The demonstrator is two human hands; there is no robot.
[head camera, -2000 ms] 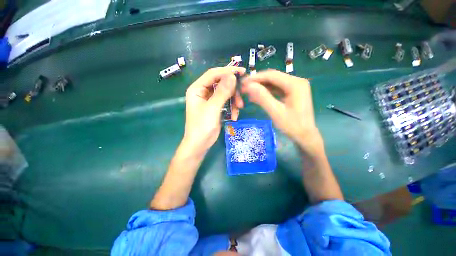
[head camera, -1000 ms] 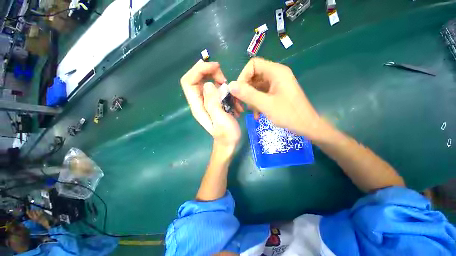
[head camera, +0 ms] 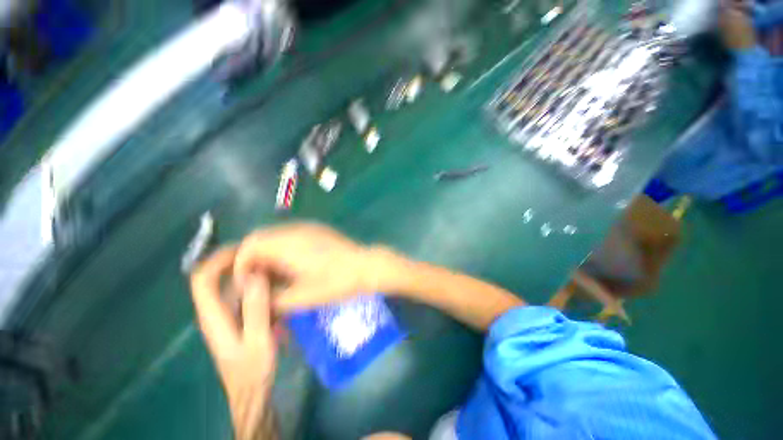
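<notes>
The view is blurred. My left hand [head camera: 236, 331] has its fingers bent in the same pinch that held a grey device unit a second ago; the unit itself is hidden by fingers and blur. My right hand [head camera: 313, 262] meets it from the right, its fingertips touching or close to the left fingers; what they hold cannot be seen. The blue parts tray [head camera: 343, 371] lies just right of and below the hands, partly covered by the right hand, with a heap of tiny white gaskets [head camera: 353, 325] in it.
A grey unit [head camera: 199, 243] lies just beyond my left hand. A red-marked unit [head camera: 287, 185] and several others trail away to the upper right. Dark tweezers [head camera: 462, 173], loose white gaskets [head camera: 546, 229] and a large blister tray [head camera: 579, 99] lie right. Another person's blue sleeve [head camera: 760, 99] shows far right.
The view has swung right, so the hands and blue tray sit lower left and the blister tray and another person show. The hands stay together; the unit between them is no longer visible.
</notes>
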